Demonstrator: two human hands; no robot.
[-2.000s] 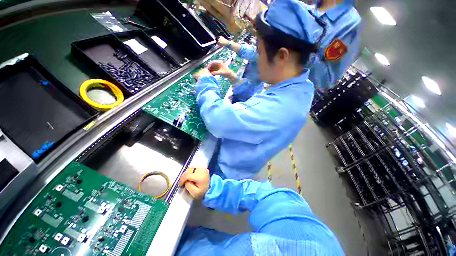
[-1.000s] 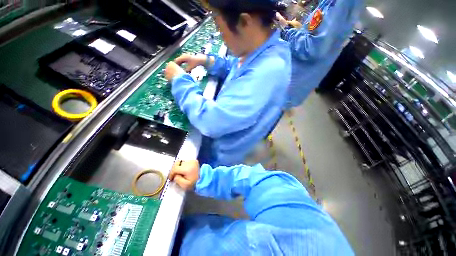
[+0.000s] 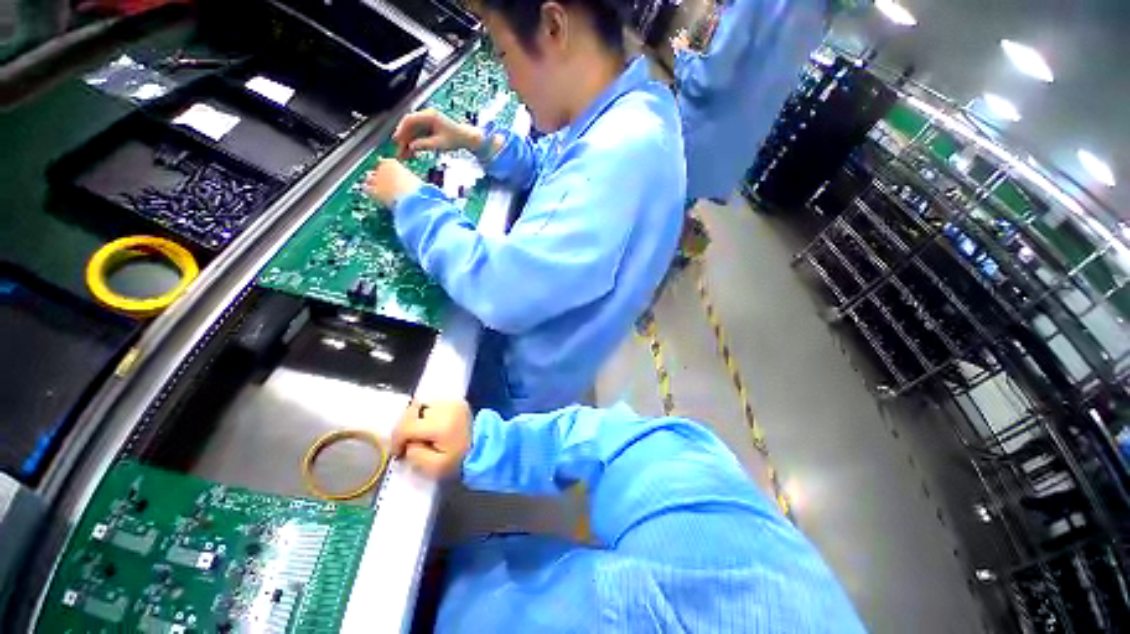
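Note:
My right hand [image 3: 431, 438] rests with curled fingers on the pale metal rail [image 3: 394, 545] at the line's front edge. I see nothing held in it, but its underside is hidden; a small dark mark shows near the knuckles. My left hand is not in view. A large green circuit board [image 3: 205, 557] lies on the line at the lower left, cut off by the picture's edge. A thin amber tape ring [image 3: 346, 495] lies in the line gap beside my hand, not touching it.
Another worker in blue [image 3: 570, 223] works with both hands over a second green board [image 3: 335, 254]. A yellow tape roll [image 3: 99, 279], a tray of small dark parts [image 3: 198, 198] and another black tray [image 3: 43, 359] stand behind the line. Racks [image 3: 917, 297] stand at right.
The view has shifted, so the line, trays and neighbour sit further left. My right hand stays curled on the rail. The neighbour is bent over the board, hands still on it.

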